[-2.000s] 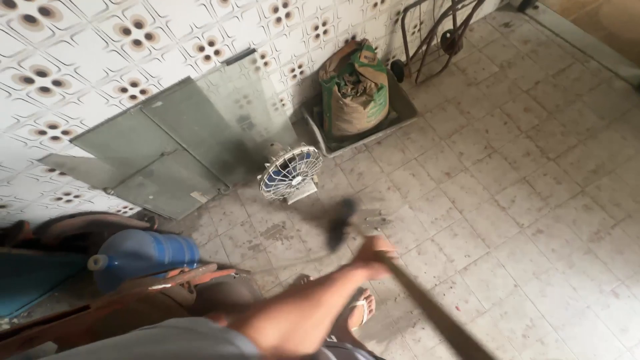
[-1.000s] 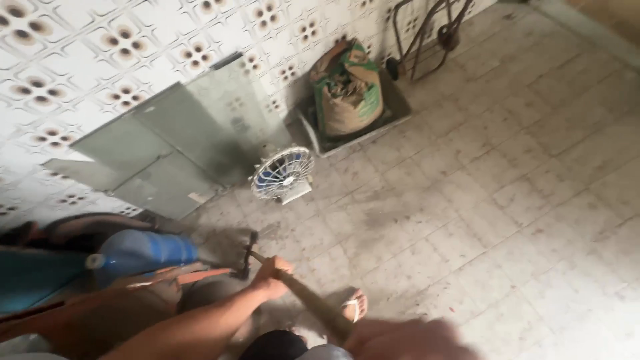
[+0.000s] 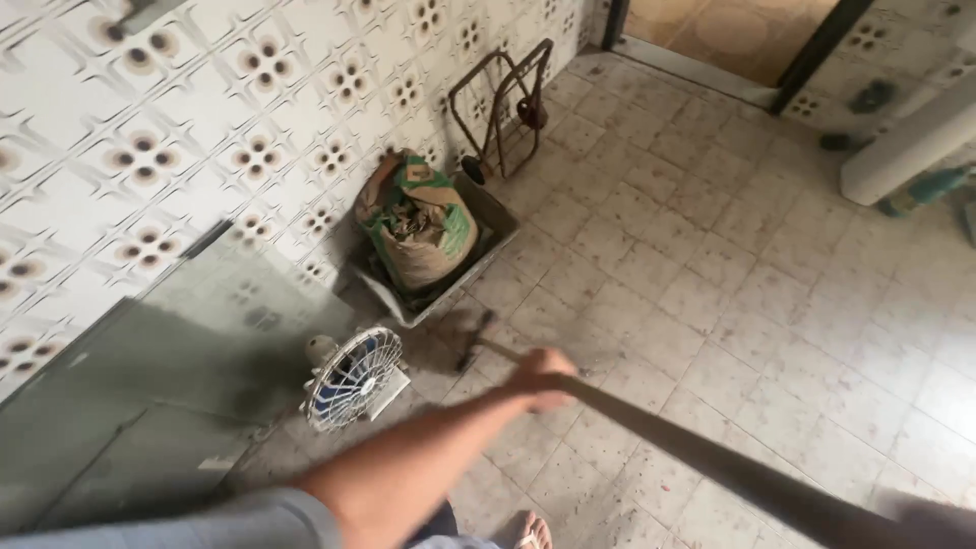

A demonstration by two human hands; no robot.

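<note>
A long-handled tool with a narrow dark head crosses the head view, its head blurred on the floor between a white wire-caged fan and a grey tub. My left hand is closed around the handle close to that head. At the lower right edge my right hand is a blurred, partly cut-off shape around the handle's near end. An open paper sack with green markings sits in the tub.
Glass panes lean on the patterned tile wall behind the fan. A rusty hand truck stands past the tub. A doorway sill lies at the back, a white post at the right. My sandalled foot shows below.
The tool's head and my left hand have gone from below the fan to its right, close to the tub. The view has shifted toward the doorway.
</note>
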